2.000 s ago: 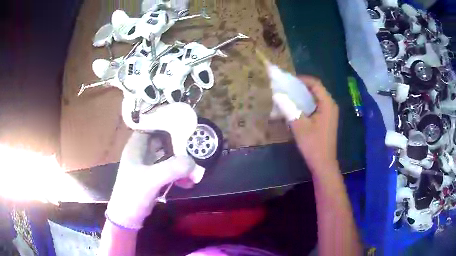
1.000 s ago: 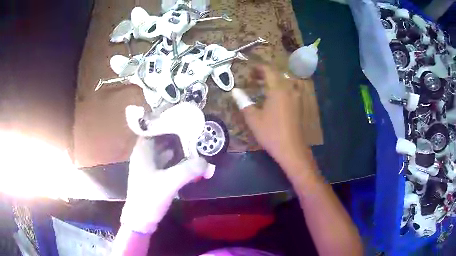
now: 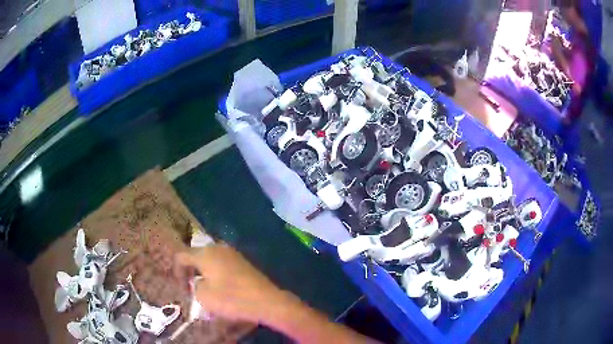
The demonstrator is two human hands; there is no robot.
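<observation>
My right hand (image 3: 232, 282), bare, reaches over the right part of the brown cardboard (image 3: 144, 215). Something white (image 3: 198, 299) shows at its fingers; I cannot tell whether it is a held part or finger covers. A small white thing, perhaps the glue bottle (image 3: 200, 239), shows just beyond the hand, mostly hidden. White side covers with thin rods (image 3: 101, 302) lie piled on the cardboard at the lower left. One cover (image 3: 158, 317) lies nearer my hand. My left hand is out of the picture.
A blue crate (image 3: 396, 321) heaped with wheeled white scooters stands to the right, a pale liner (image 3: 275, 181) over its near edge. A green-yellow packet (image 3: 300, 235) lies on the dark green bench beside it. Another blue crate (image 3: 148, 77) with parts stands at the back left.
The view has swung right and up, bringing the crate to the middle. My left hand and the scooter body it held have left the picture. The cardboard has shifted to the lower left.
</observation>
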